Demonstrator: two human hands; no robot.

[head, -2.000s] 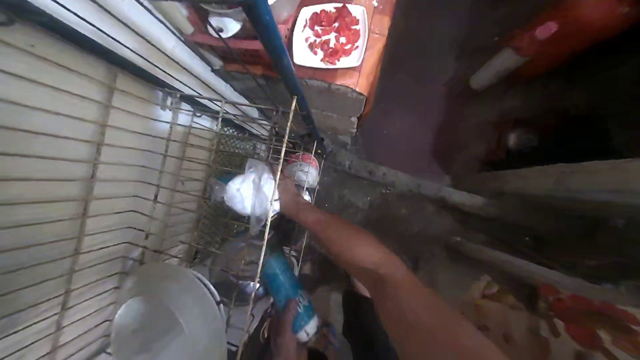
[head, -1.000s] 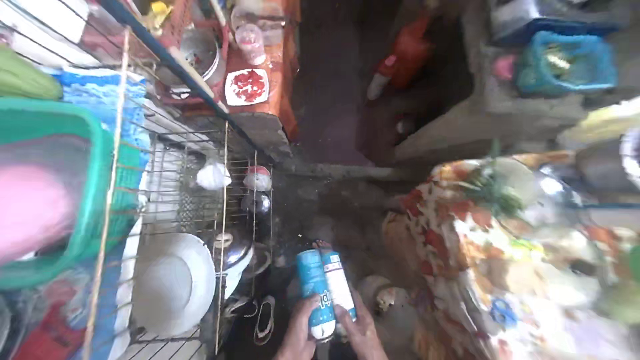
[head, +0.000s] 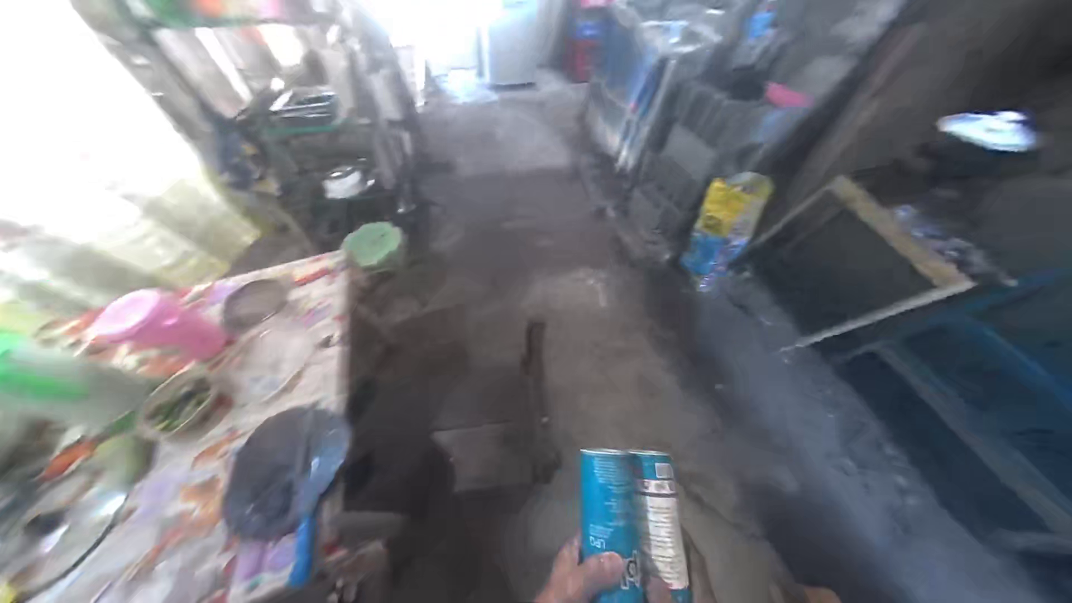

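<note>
Two blue cylindrical cans stand side by side at the bottom of the head view, right of its middle. My left hand point(head: 586, 576) is closed around the lower part of the left can point(head: 606, 507), its thumb across the front. The right can point(head: 662, 519), with a white printed panel, touches it; my right hand point(head: 699, 574) is around its lower right side, mostly hidden behind it and below the frame edge. Both cans bear writing.
At left, a cloth-covered table point(head: 327, 377) holds a pink container point(head: 155, 322), bowls and a dark pan with a blue-handled utensil point(head: 306, 536). Beside it is a green stool point(head: 374, 244). At right are a yellow and blue bag point(head: 724, 222) and a wooden frame point(head: 900, 230). A concrete floor point(head: 536, 201) runs ahead.
The view has swung from the wire rack to the passage. Two seconds ago one hand was at a white bag in the rack and the other held a can; both hands then came together at the cans.
</note>
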